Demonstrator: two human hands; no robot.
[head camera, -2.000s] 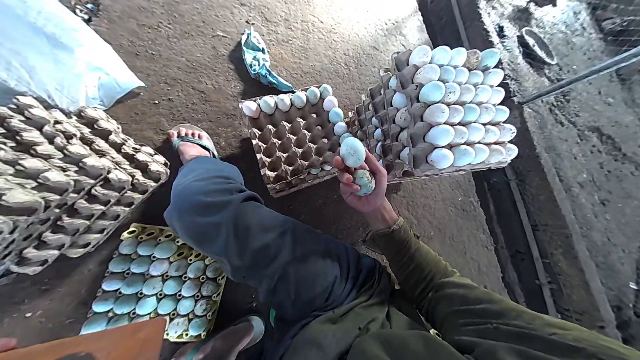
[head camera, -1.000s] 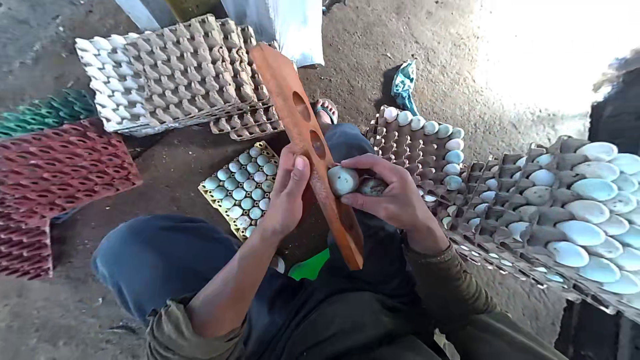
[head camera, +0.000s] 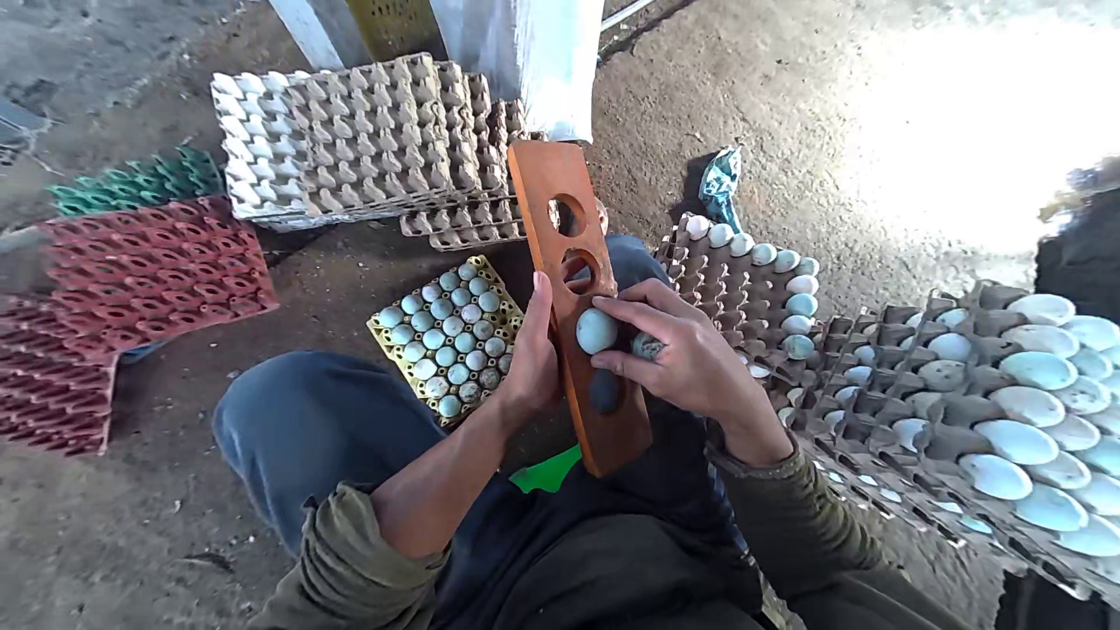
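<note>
My left hand (head camera: 534, 359) grips the left edge of an orange-brown board (head camera: 549, 188) with a row of round holes. Between the thumb and fingers of my right hand (head camera: 678, 341) is a pale blue egg (head camera: 597, 331), held against the board's face at one of its holes. A second, speckled egg (head camera: 647, 346) sits within the curl of the same hand. Below the board's left side, a yellow tray (head camera: 385, 337) full of pale eggs lies on the ground. To the right is a partly filled brown pulp tray (head camera: 713, 284), eggs along its top and right sides.
Stacks of brown egg trays (head camera: 376, 131) and white trays (head camera: 258, 149) stand at the upper left. Red trays (head camera: 166, 271) and a green one (head camera: 136, 182) lie at the left. A tall egg-filled stack (head camera: 945, 385) stands at right. A crumpled blue-white bag (head camera: 721, 184) lies beyond.
My right hand has brought two eggs from beside the trays to the board. Over the last second, the pale egg has moved onto the board's face. The view has swung widely since the first frame.
</note>
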